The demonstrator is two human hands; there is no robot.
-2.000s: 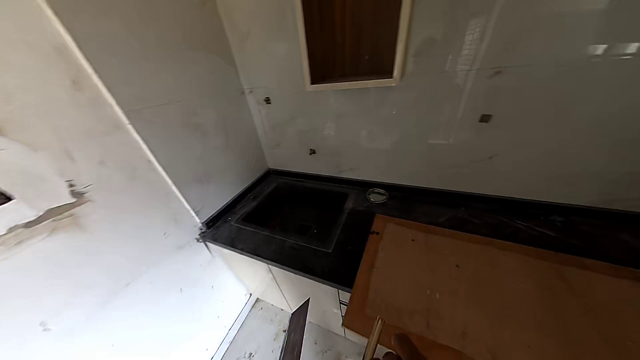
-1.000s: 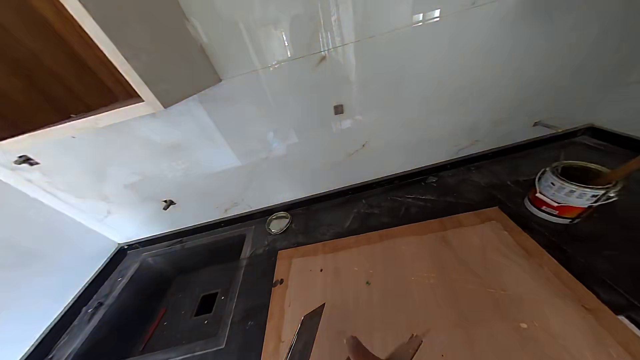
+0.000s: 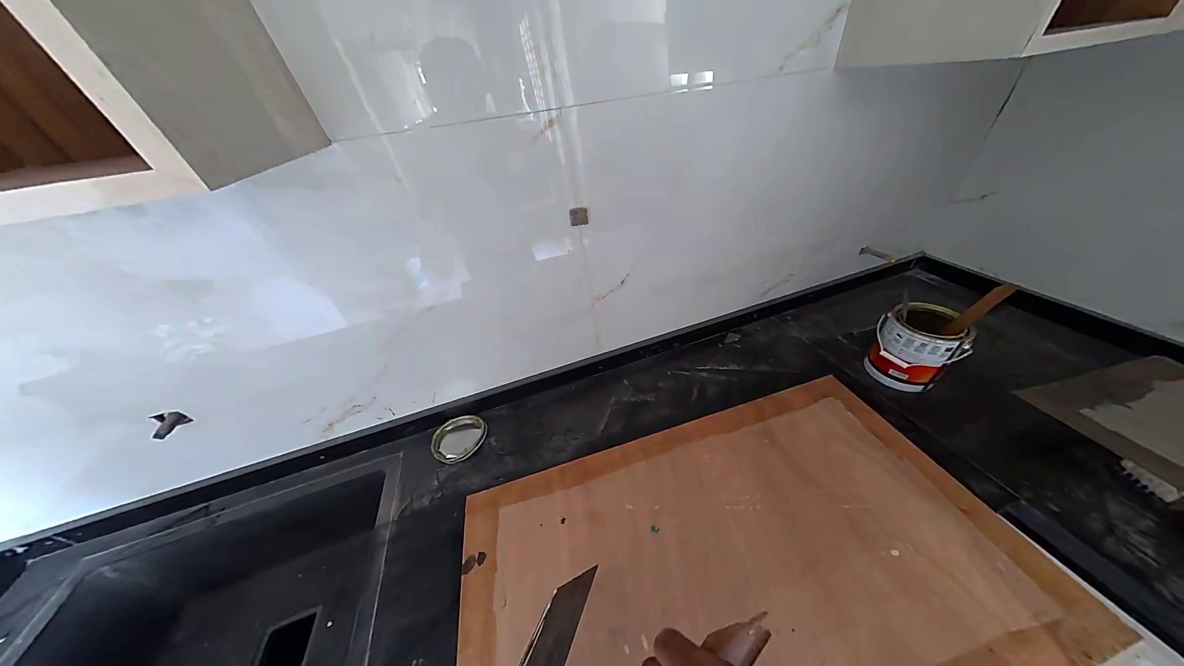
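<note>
Fingers of my right hand [image 3: 708, 647] show at the bottom edge, over a reddish-brown wooden board [image 3: 721, 518]; whether they grip anything cannot be made out. Left of them, a flat metal blade [image 3: 564, 615] slants up from the bottom edge, and what holds it is out of frame. My left hand is not visible. The board lies on a black stone countertop [image 3: 638, 407] and has small dark marks on its face.
A black sink [image 3: 213, 564] is at lower left, near a round metal lid [image 3: 459, 438]. An opened paint can [image 3: 916, 347] with a wooden stick [image 3: 980, 310] stands at back right, near a flat grey sheet [image 3: 1119, 407]. Cabinets [image 3: 194, 83] hang on the glossy tiled wall.
The view has swung right, bringing the paint can and the far corner into sight. The fingers and the blade stay low in the frame.
</note>
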